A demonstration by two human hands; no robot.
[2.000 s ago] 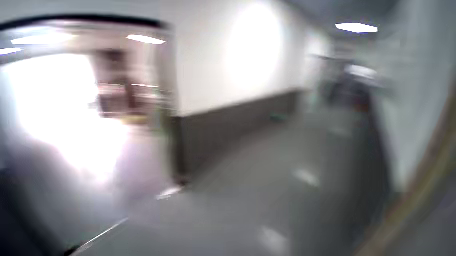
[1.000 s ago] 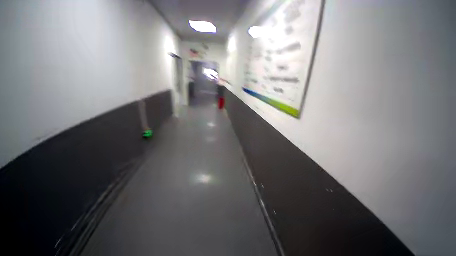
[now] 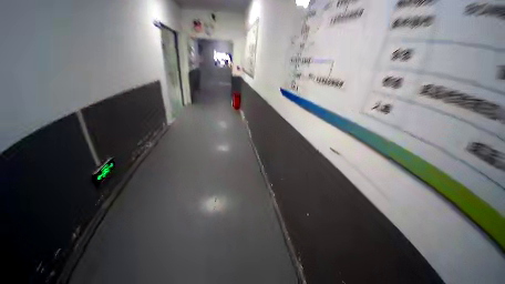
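Note:
Neither of my hands is in the picture. Nearest in front of me is the grey corridor floor (image 3: pixel 188 222), which runs straight ahead between two walls. A large white wall board (image 3: pixel 354 66) with dark printed writing and a blue-to-green lower edge hangs close on the right wall. A lit green sign (image 3: pixel 104 171) in a dark frame is mounted low on the left wall, below a pale vertical strip.
A door (image 3: pixel 172 75) is in the left wall further along. A red object (image 3: pixel 236 101), perhaps an extinguisher, stands at the foot of the right wall. The corridor runs on to a doorway (image 3: pixel 215 66) with bright light beyond. Both walls are dark below and white above.
The view first swung from a bright opening on the left to face along the corridor. Since then the board, green sign, door and red object have come nearer.

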